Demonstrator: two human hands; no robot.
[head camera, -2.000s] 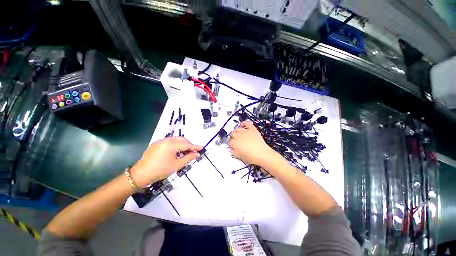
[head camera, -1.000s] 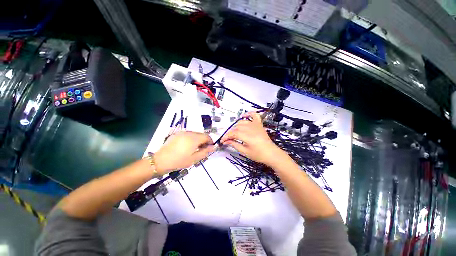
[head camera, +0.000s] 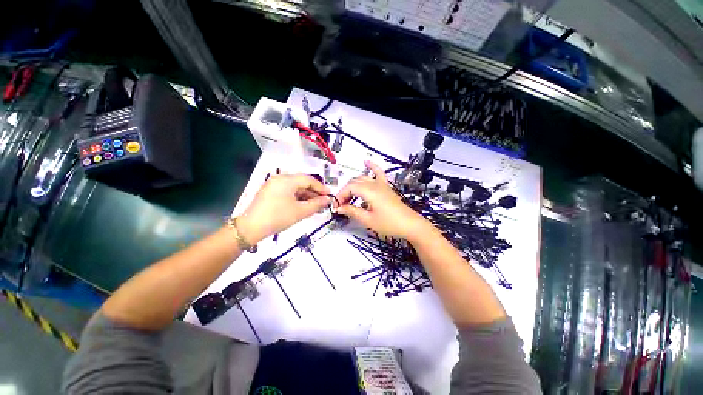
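Observation:
A black wire harness (head camera: 289, 253) runs diagonally over small holding blocks (head camera: 271, 267) on the white board (head camera: 362, 315). Several black cable ties (head camera: 320, 264) hang from it with their tails towards me. My left hand (head camera: 285, 204) and my right hand (head camera: 378, 207) meet over the harness, fingertips pinching a small dark piece, likely a cable tie. The fingers partly hide it. A tangled pile of cable ties (head camera: 455, 235) lies right of my right hand. Red wire leads (head camera: 316, 142) loop beside a white block (head camera: 270, 127) at the board's upper left.
A dark grey box with coloured buttons (head camera: 112, 150) stands left of the board. A blue tray of small dark parts (head camera: 482, 116) is behind it. Long harnesses under clear plastic (head camera: 617, 285) lie at the right. A metal rail (head camera: 532, 89) crosses behind.
My left hand has moved up and right from the harness to meet my right hand. Both have since shifted slightly up, uncovering more of the harness and its lower holding blocks.

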